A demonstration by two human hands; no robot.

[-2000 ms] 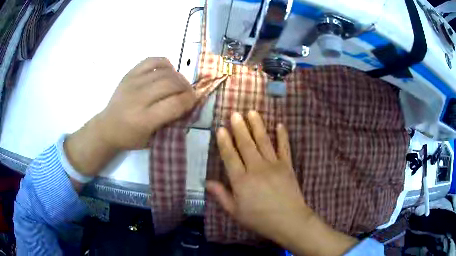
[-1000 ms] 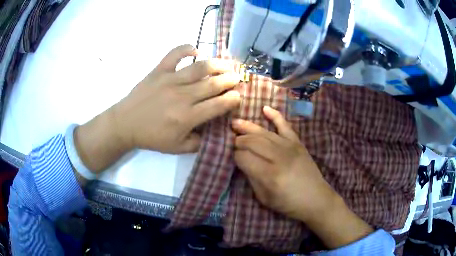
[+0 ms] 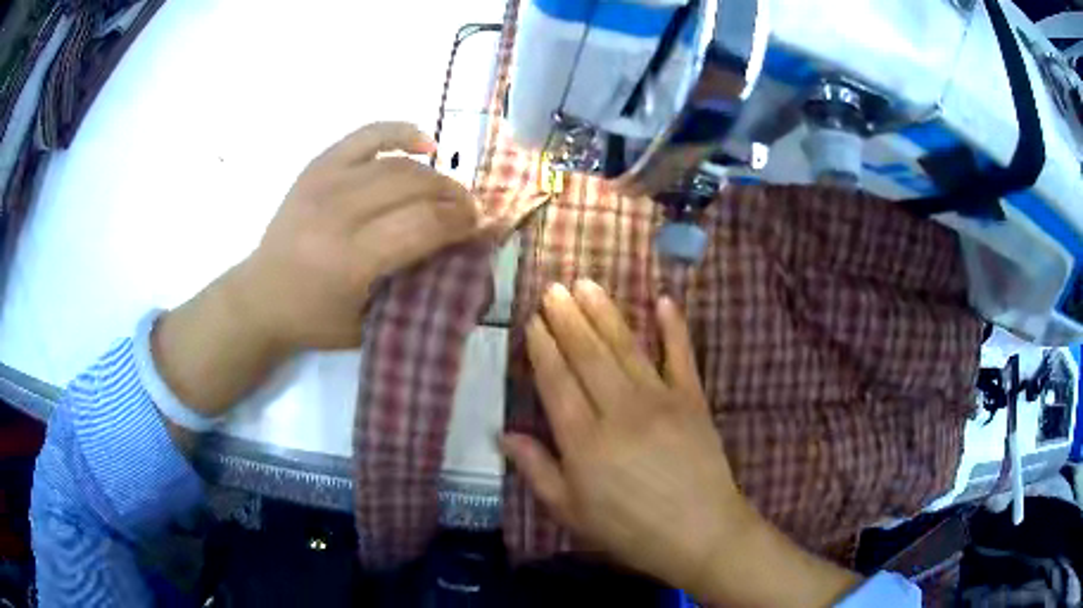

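Note:
The reddish-brown plaid body panel (image 3: 831, 356) lies right of the needle and hangs over the table's front edge. The narrow plaid band (image 3: 410, 404) runs from the presser foot (image 3: 553, 178) down to the left and hangs over the edge. My left hand (image 3: 356, 238) holds the band between its fingers, left of the foot. My right hand (image 3: 635, 439) lies flat on the panel with its fingers spread, below the foot. Band and panel lie apart in front of the foot and meet at it. The needle tip cannot be made out.
The white sewing machine head (image 3: 760, 95) with blue stripes stands above the cloth. A grey ruler tape (image 3: 297, 475) runs along the table's curved front edge. Dark striped cloth pieces (image 3: 59, 83) lie at the upper left. Black loops (image 3: 1009, 386) show at the far right.
My left hand has drawn back from the foot to the left, pulling the band away from the panel. My right hand has flattened and its fingers have spread on the panel.

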